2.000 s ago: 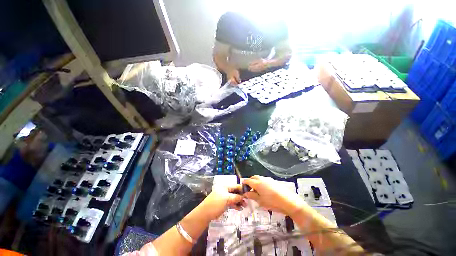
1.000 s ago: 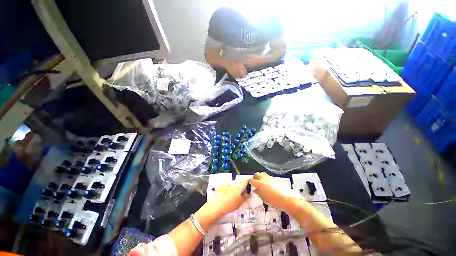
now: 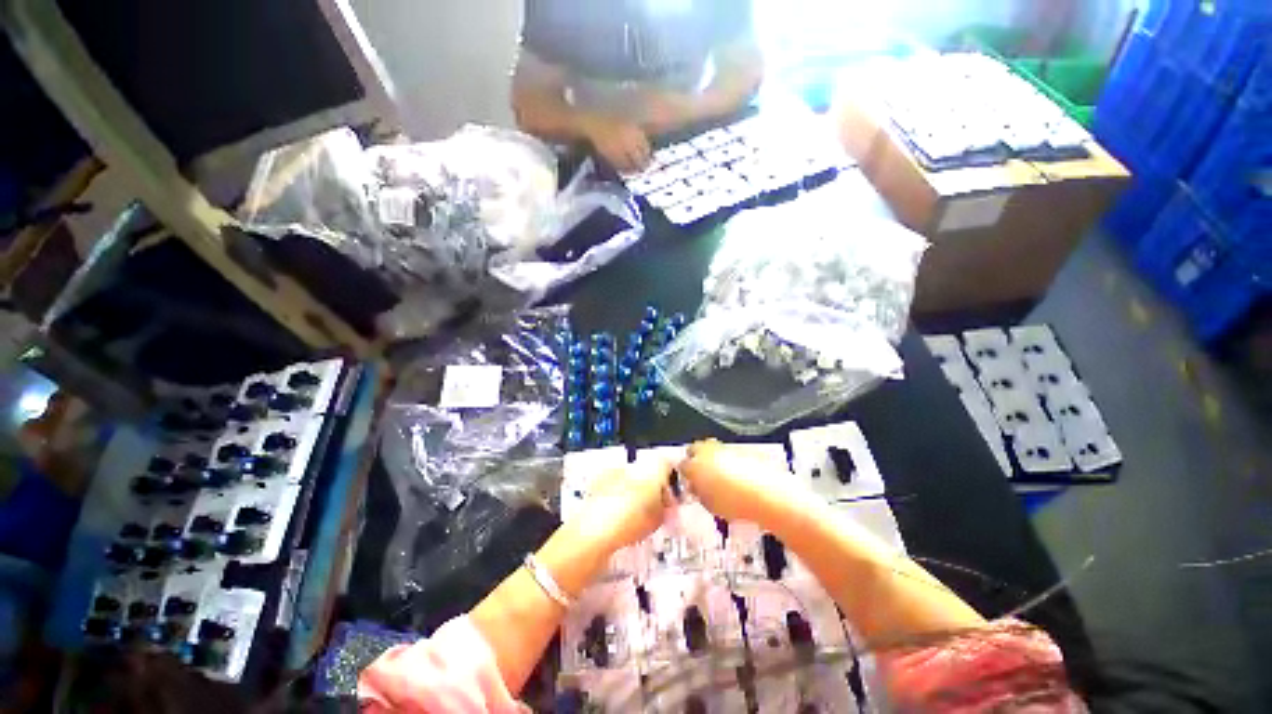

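White plates (image 3: 723, 656) with dark centre parts lie in close rows in front of me on the black table. My left hand (image 3: 635, 498) and my right hand (image 3: 718, 479) meet over a plate in the back row. A small black part (image 3: 677, 483) shows between the fingertips of both hands; its lower end is hidden by the fingers. A plate with a dark centre part (image 3: 838, 462) lies right of my right hand. Short rows of small blue-and-black parts (image 3: 597, 388) lie just beyond the plates.
An open clear bag of small white parts (image 3: 795, 314) lies beyond at right, and a crinkled bag (image 3: 453, 460) at left. More filled plates (image 3: 230, 488) stand far left, others (image 3: 1035, 398) at right. A box (image 3: 977, 230) stands behind. A person sits opposite.
The view has shifted, so the scene sits higher in the picture. Both hands stay together at the back row; the black part remains between the fingers. The person opposite has moved a hand to the plates.
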